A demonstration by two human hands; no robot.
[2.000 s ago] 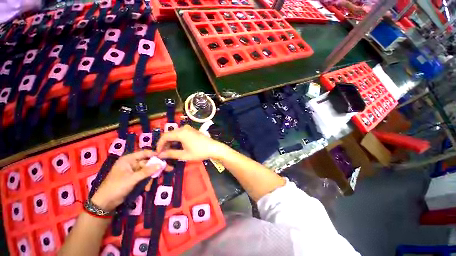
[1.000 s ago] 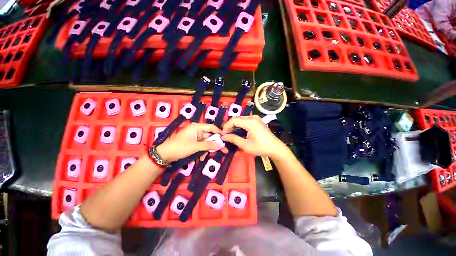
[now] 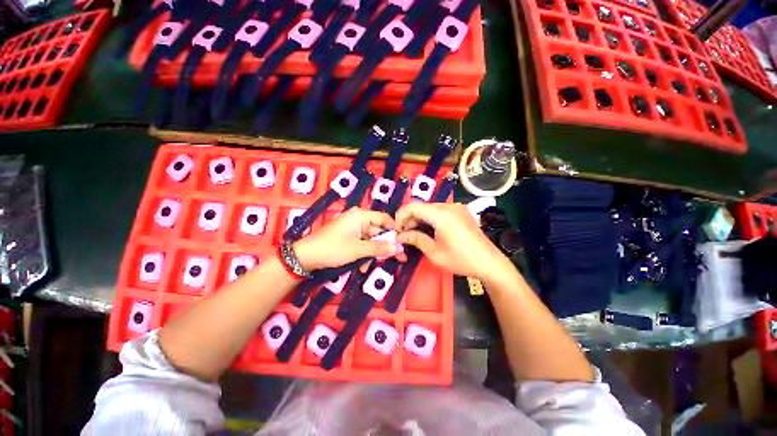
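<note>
My left hand [image 3: 345, 241] holds a pale pink watch head [image 3: 388, 239] by its edges above the red-orange working tray [image 3: 223, 294]. My right hand [image 3: 439, 234] touches the same watch head from the right, with thumb and finger pinched at its upper side. Whether a strap or pin is between the fingertips is hidden. Several strapped watches [image 3: 344, 183] with dark bands lie across the tray around my hands. Unstrapped watch heads [image 3: 253, 220] sit in pockets on the left and along the front.
Stacked finished trays [image 3: 430, 85] stand behind. A metal pot [image 3: 503, 157] in a cream ring is by the tray's upper right corner. To the right lie a neat strap pile [image 3: 575, 247] and a looser buckle strap pile [image 3: 647, 247]. A tray of dark parts [image 3: 639, 102] is upper right.
The view has swung right, then shifted slightly, so the tray first appears square in front. My hands stay together at the watch head, with only small finger movement.
</note>
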